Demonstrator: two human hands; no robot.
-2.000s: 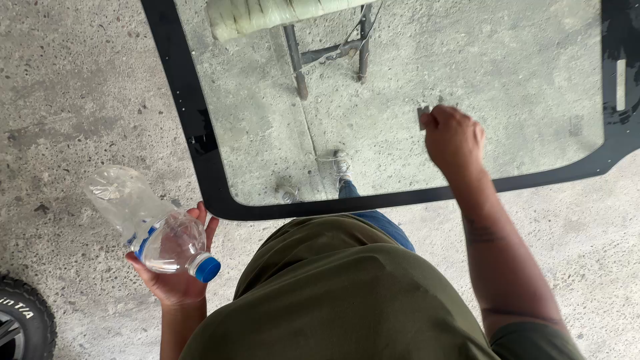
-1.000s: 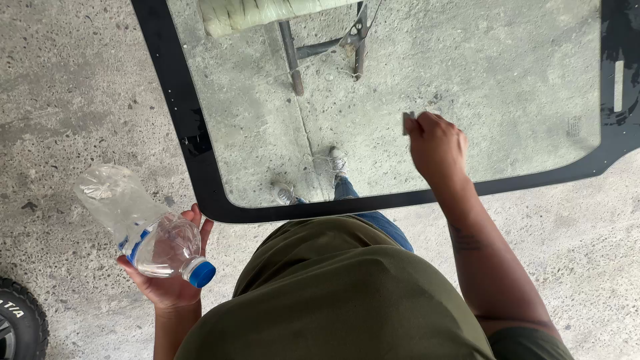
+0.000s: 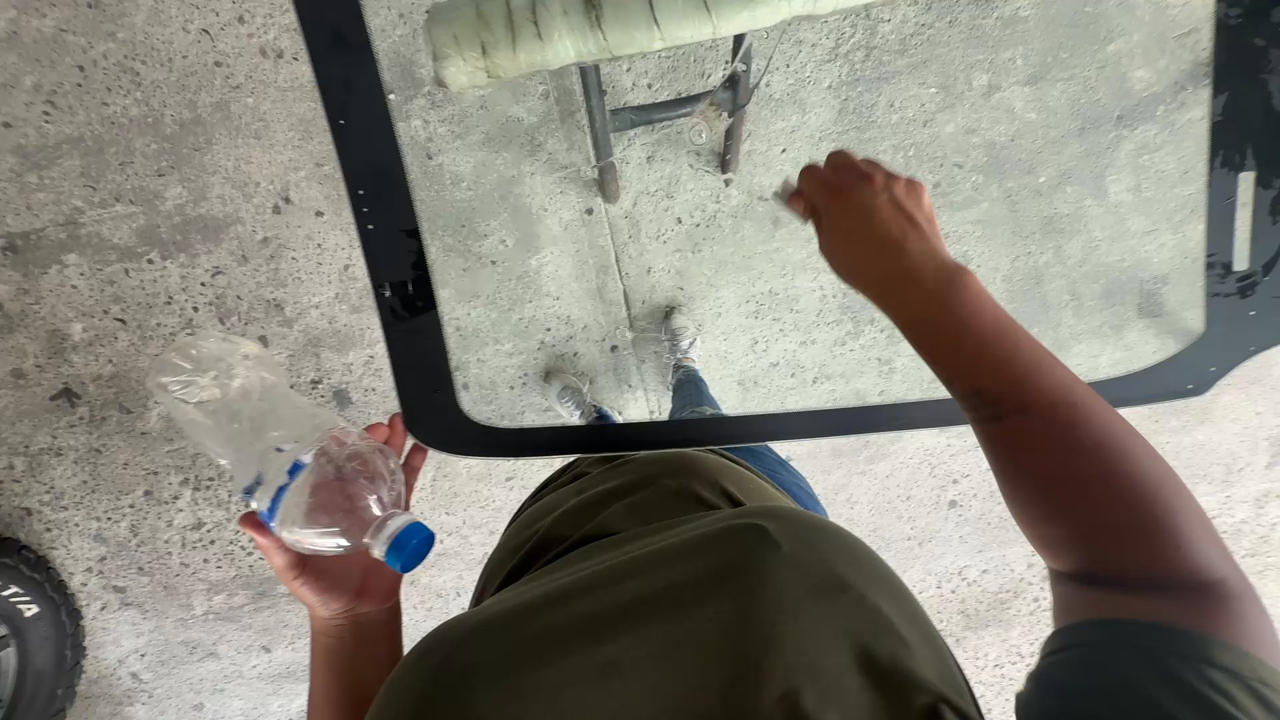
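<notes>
A large vehicle windshield with a black border (image 3: 700, 430) lies in front of my body. Over its glass, my right hand (image 3: 875, 225) grips a small thin grey piece (image 3: 795, 203), blurred and mostly hidden by my fingers, so its kind is unclear. At the lower left, my left hand (image 3: 345, 550) holds a clear plastic bottle (image 3: 330, 490) with a blue cap, from underneath. The bottle is tilted, its cap toward me and its base pointing up and left. The fingertips of my left hand are close to the windshield's lower left corner.
Through the glass show a dark metal stand (image 3: 665, 110), a plastic-wrapped padded bar (image 3: 600, 35) across the top, and my shoes (image 3: 682, 335) on the concrete floor (image 3: 180, 250). A black tyre (image 3: 35, 620) stands at the lower left edge. A pale strip (image 3: 1243, 220) sits on the right border.
My right hand has moved left over the glass with the small grey piece. My left hand still holds the bottle by the windshield's corner.
</notes>
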